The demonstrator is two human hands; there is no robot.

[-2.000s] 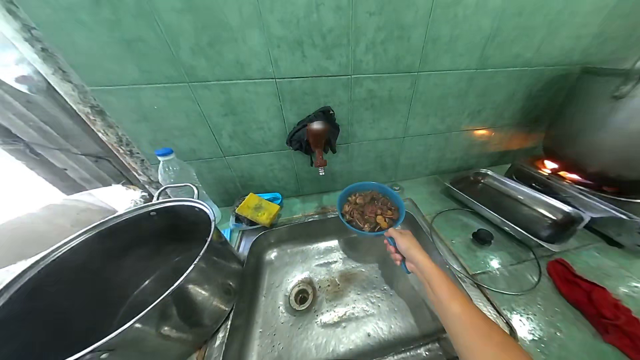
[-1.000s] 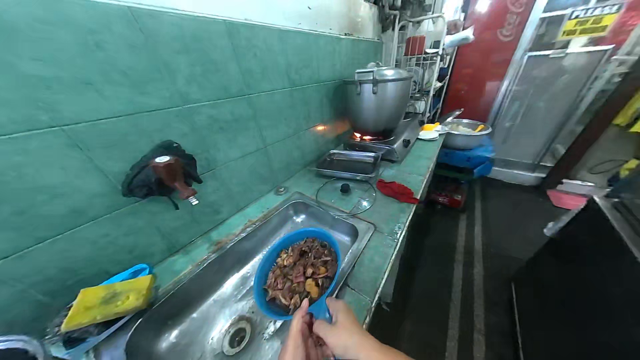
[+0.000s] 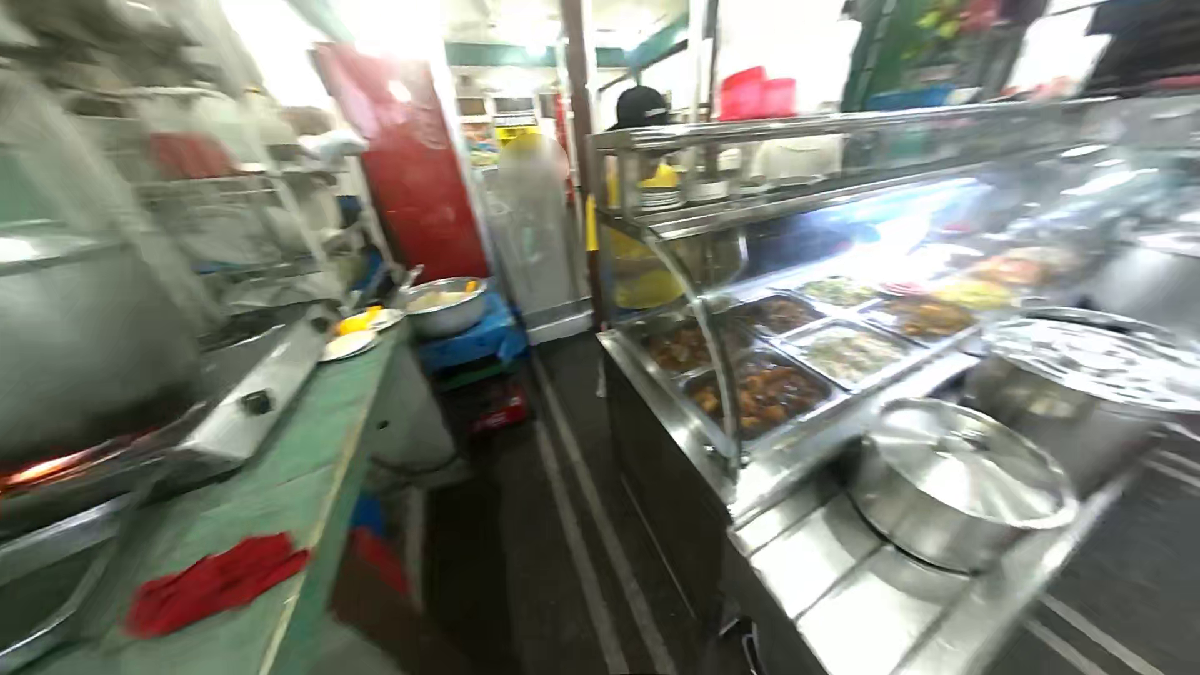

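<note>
Neither of my hands shows in the head view, and the blue strainer of meat is out of sight too. A red cloth [image 3: 216,583] lies on the green tiled counter [image 3: 272,506] at the lower left. Behind it, a large metal pot [image 3: 84,347] stands over a lit burner on the gas stove [image 3: 248,403]. At the right is a glass-fronted food display [image 3: 722,375] with several trays of cooked food. A lidded metal pot [image 3: 966,478] sits on the steel ledge beside it. The picture is blurred.
A dark floor aisle [image 3: 534,525] runs between counter and display. At the counter's far end are small plates [image 3: 349,345] and a metal basin [image 3: 442,307] on a blue cover. A wire rack [image 3: 262,187] and a red fridge [image 3: 412,159] stand beyond. A person in a black cap [image 3: 642,108] is behind the display.
The view has swung far to the right, from the sink to the aisle and the food display. Both hands and the blue strainer, seen a second ago over the sink, have left the view.
</note>
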